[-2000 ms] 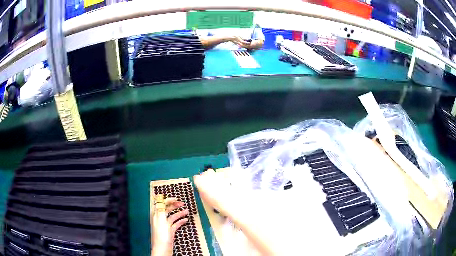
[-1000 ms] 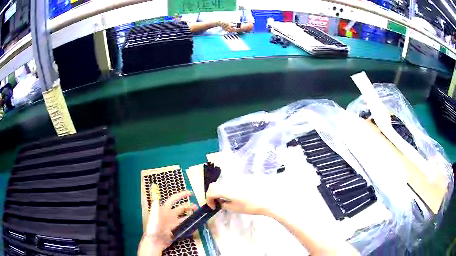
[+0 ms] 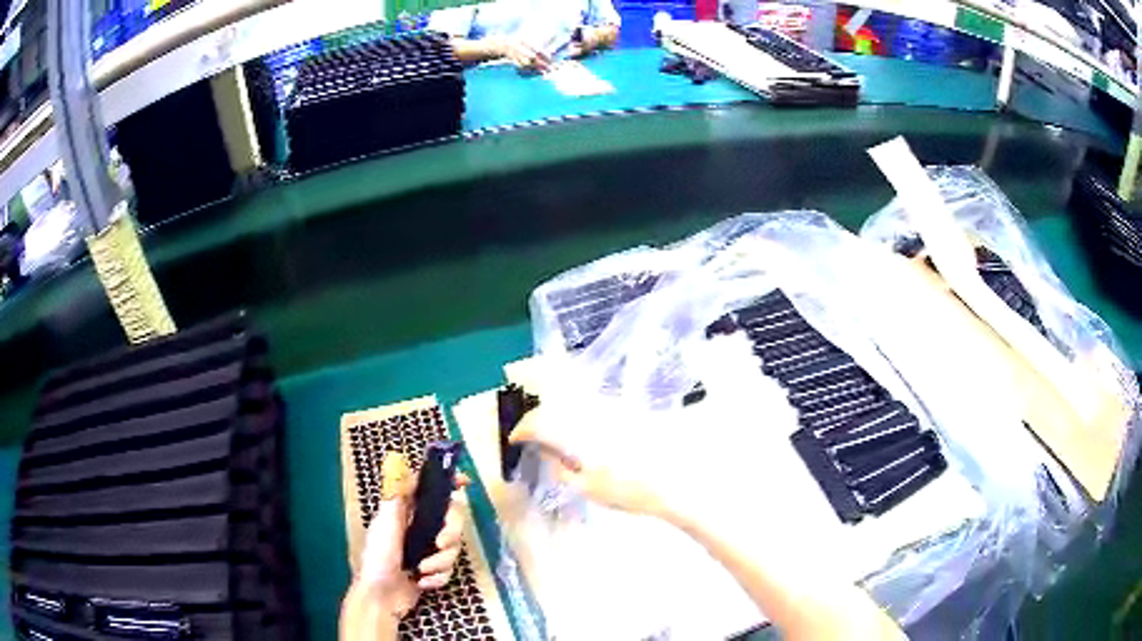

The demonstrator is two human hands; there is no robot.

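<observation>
My left hand, with a yellow-orange cover on a finger, holds a black plastic part upright over the pad sheet. The tan sheet carries dense rows of dark shapes, and my hand hides part of it. My right hand is at the small pile of black parts on tan card, just right of the pad sheet. Its fingertips are at the pile's right edge; I cannot tell whether they grip a part.
Stacked black trays stand at left. Rows of black parts lie on a white surface at right, inside a clear plastic bag. A white strip lies on another bag. A person's hands show beyond the dark green channel.
My left hand now holds the black part more upright. My right hand has left that part and moved up to the small pile. The whole view has shifted, with the far bench higher in frame.
</observation>
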